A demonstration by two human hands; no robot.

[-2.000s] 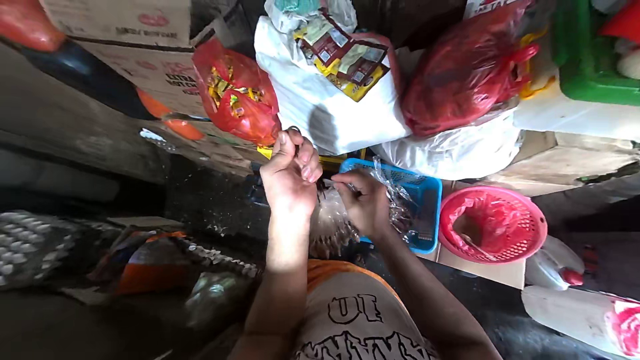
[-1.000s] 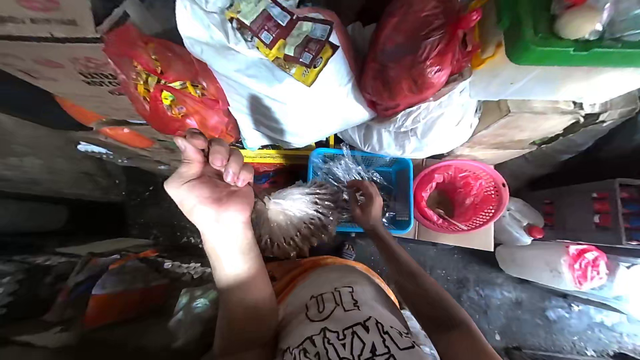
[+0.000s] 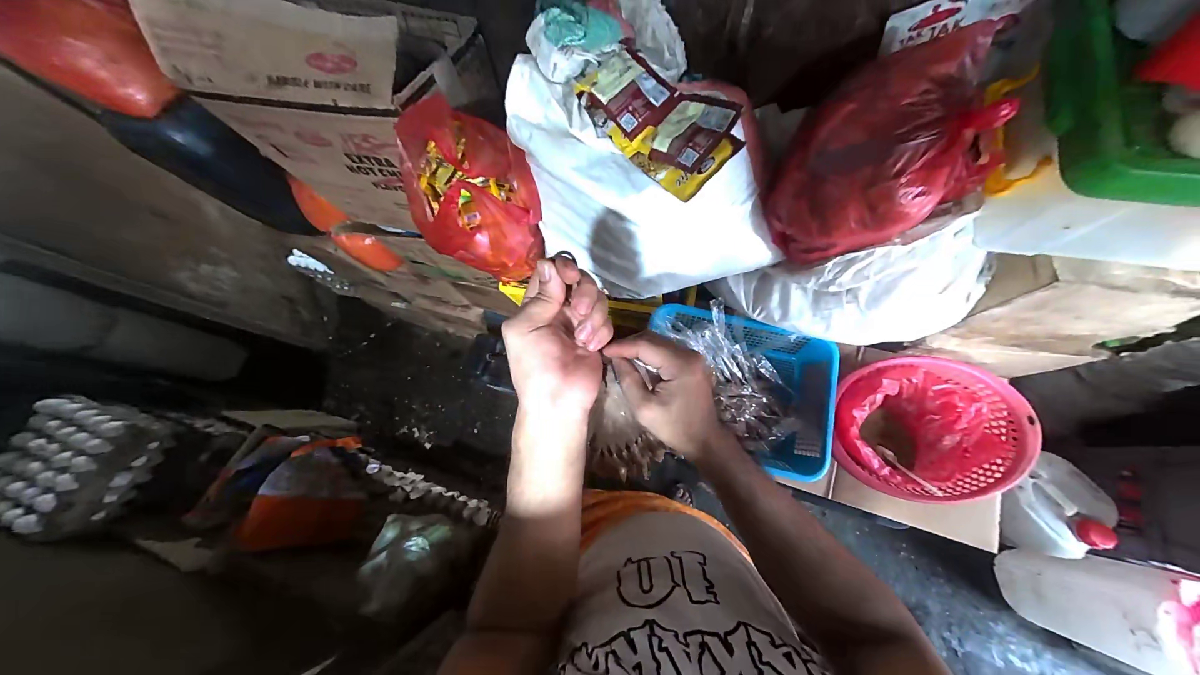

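My left hand (image 3: 561,342) is raised palm up at the centre, its fingers curled, with a small dark loop (image 3: 564,256) at the fingertips. My right hand (image 3: 670,389) is beside it, thumb and forefinger pinched close to the left palm; whether something thin is between them cannot be told. Below both hands, partly hidden by the right one, lies a pale, fanned bundle (image 3: 621,441) with brown tips. Clear plastic packets with dark contents (image 3: 745,389) lie in a blue plastic basket (image 3: 817,412), just right of my right hand.
A pink basket (image 3: 1017,441) lined with a red bag is at the right, near a plastic jug (image 3: 1059,506). Ahead are a white sack (image 3: 600,206) with sachets (image 3: 689,131), red bags (image 3: 872,150) and cardboard boxes (image 3: 281,56). Egg trays (image 3: 75,464) are stacked at left.
One second ago my right hand was at the blue basket's left side, by the packets; now it is up against my left hand. The left hand's fingers are more curled. The view has shifted.
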